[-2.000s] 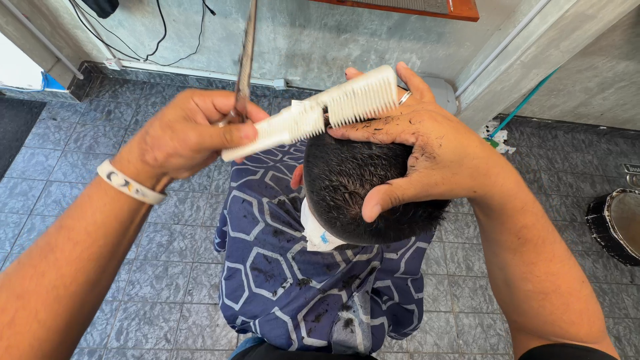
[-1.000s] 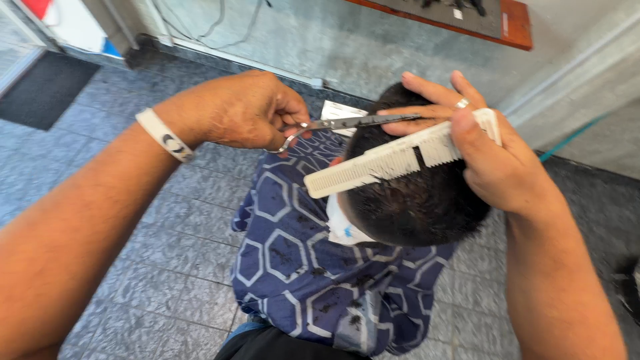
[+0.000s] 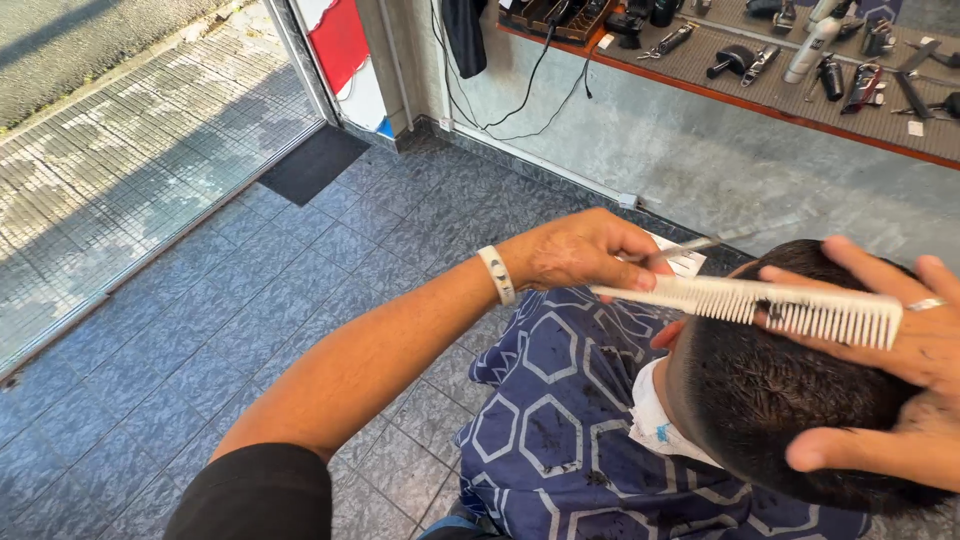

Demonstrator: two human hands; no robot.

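My left hand [image 3: 596, 251], with a white band on its wrist, holds a white comb [image 3: 750, 304] by its thin end together with haircutting scissors [image 3: 720, 240], whose blurred blades point up and to the right. The comb lies across the front of a seated person's head [image 3: 780, 390], with dark hair clippings between its teeth. On that head rests my right hand [image 3: 892, 360], fingers spread, a ring on one finger; the comb passes over its fingers. A blue cape [image 3: 547, 435] with a hexagon pattern covers the person, and a white neck strip [image 3: 652, 409] circles the neck.
A shelf [image 3: 810, 112] along the wall holds several hair clippers, a spray can [image 3: 814, 49] and other tools. Cords [image 3: 525, 97] hang below it. A dark mat [image 3: 315, 163] lies on the tiled floor by the doorway at the left.
The comb, held in my right hand one second ago, is now in my left hand with the scissors. My right hand has spread its fingers. The view has swung left.
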